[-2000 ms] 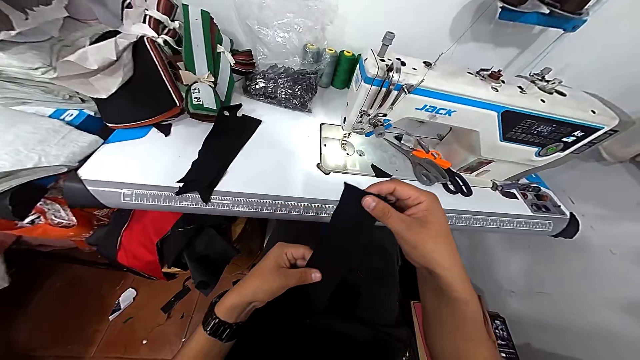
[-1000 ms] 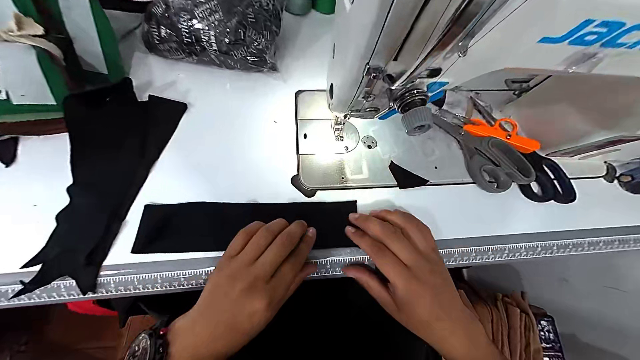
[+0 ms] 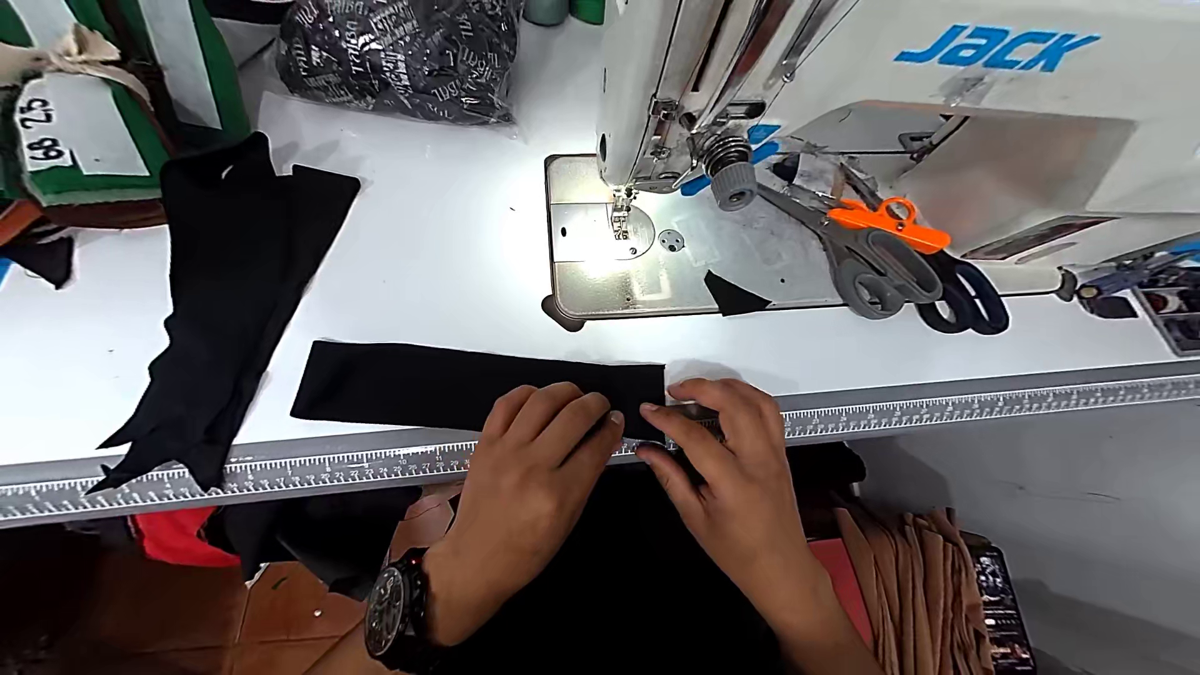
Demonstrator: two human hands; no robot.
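A long strip of black fabric (image 3: 403, 382) lies flat along the front of the white sewing table. My left hand (image 3: 534, 478) rests on its lower right part, fingers bent and close together, pressing it from above. At the strip's right end my right hand (image 3: 731, 459) has its index finger and thumb at the short edge; whether the edge is pinched is not clear. Beyond the hands stands a Jack sewing machine (image 3: 937, 66), its presser foot (image 3: 621, 220) over the lit needle plate. Other black fabric pieces (image 3: 225, 281) lie at the left.
Grey-handled scissors (image 3: 872, 262) and orange thread snips (image 3: 891, 223) lie on the machine bed, near a small black scrap (image 3: 736, 294). A printed measuring scale (image 3: 356, 469) runs along the table edge. Behind are a bag of labels (image 3: 398, 56) and green-and-white bundled fabric (image 3: 103, 131).
Two seconds ago my hands held black fabric up in front of the table; a second ago the strip lay on the tabletop under them. The view has moved closer. My hands have barely shifted since.
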